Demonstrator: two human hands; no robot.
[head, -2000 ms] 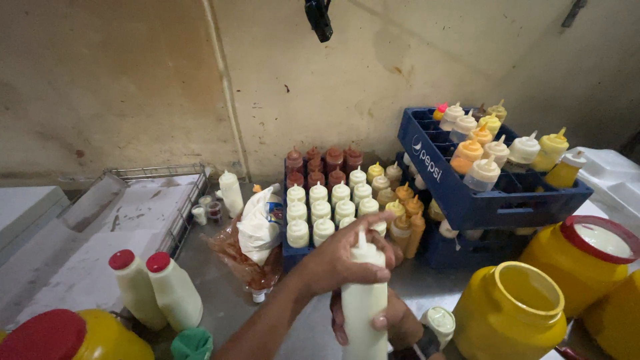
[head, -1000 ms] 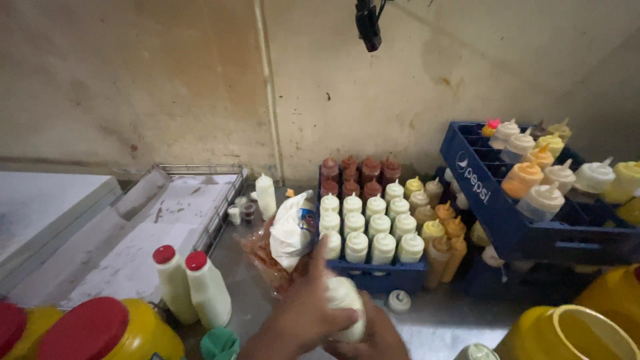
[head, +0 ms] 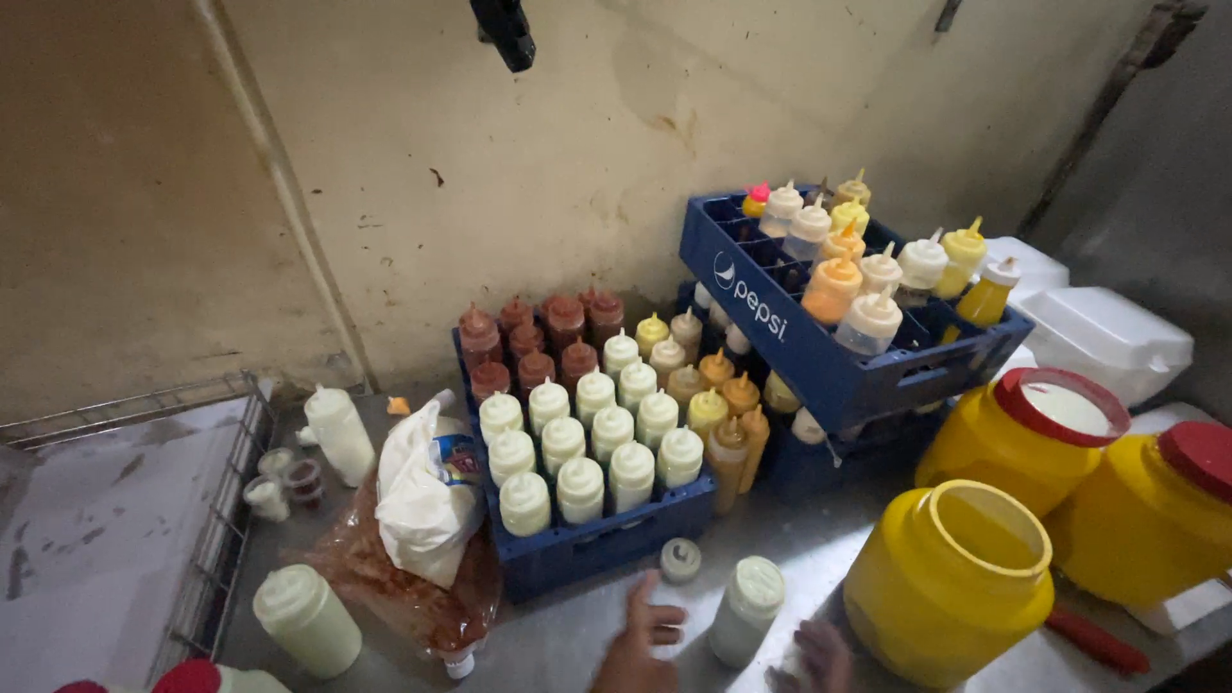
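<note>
My left hand (head: 640, 630) is at the bottom centre with its fingers apart, holding nothing, left of an uncapped squeeze bottle (head: 748, 611) of pale sauce. On the bottle's other side my right hand (head: 818, 659) is blurred, its fingers apart and nothing in it. Just behind lies a loose bottle cap (head: 680, 560) on the metal table. A capped squeeze bottle (head: 308, 621) of pale sauce stands at the lower left. Capped bottles of white sauce (head: 580, 491) and red-brown sauce (head: 479, 337) fill the lower blue crate (head: 597, 558).
A tilted blue Pepsi crate (head: 857, 380) with squeeze bottles rests on another crate at right. Yellow jars (head: 948, 597), one without a lid, and foam boxes (head: 1107, 332) stand beyond. Left are a white bag (head: 428, 500), a sauce-filled plastic bag (head: 385, 577) and a wire rack (head: 207, 568).
A pale squeeze bottle that was in my hands has been let go, and my hands are now apart and empty. The view has shifted.
</note>
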